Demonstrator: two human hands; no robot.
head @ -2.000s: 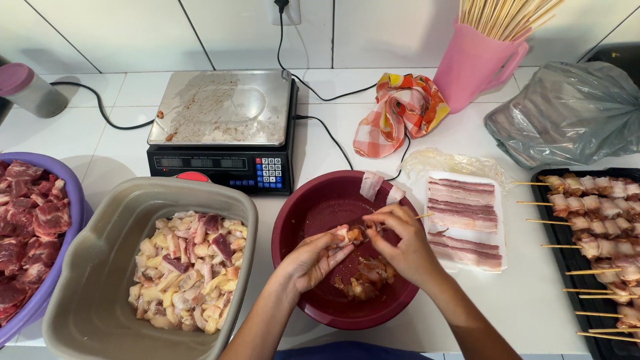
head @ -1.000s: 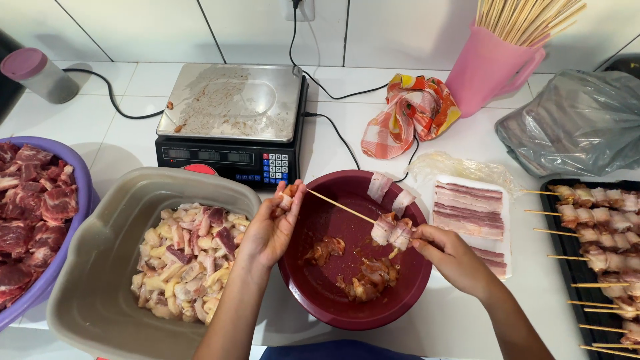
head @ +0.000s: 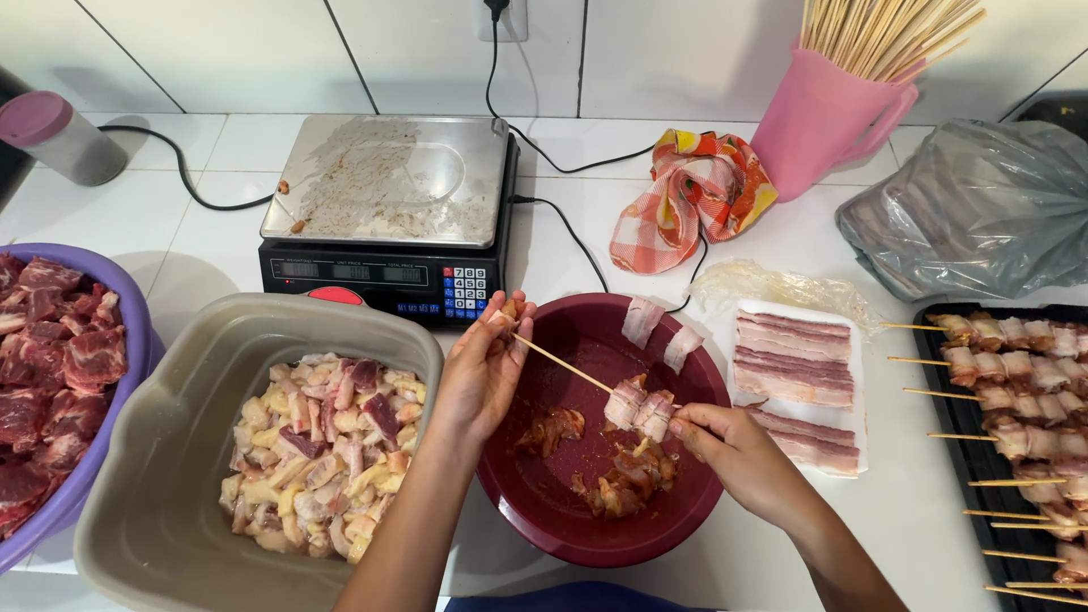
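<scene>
My left hand [head: 491, 365] holds a small piece of meat [head: 508, 313] at the left tip of a wooden skewer [head: 561, 364]. Bacon-wrapped meat pieces [head: 639, 408] sit side by side towards the skewer's other end, where my right hand [head: 722, 446] pinches it. Both hands are over the dark red bowl [head: 544, 531]. Reddish seasoned meat [head: 625, 484] lies in two heaps inside the bowl, and two bacon strips [head: 642, 321] hang over its back rim. To the right, a white foam tray [head: 795, 308] carries more bacon strips [head: 795, 361].
On the left are a grey tub [head: 144, 476] of cut fatty pieces and a purple basin [head: 140, 314] of red meat. Behind stand a scale [head: 382, 183], a cloth [head: 688, 200] and a pink jug of skewers [head: 816, 119]. A grey bag [head: 969, 208] and a black tray of filled skewers [head: 943, 467] are right.
Two seconds ago both hands were close together over the bowl. My left hand has moved left, and the skewer now spans the gap between them.
</scene>
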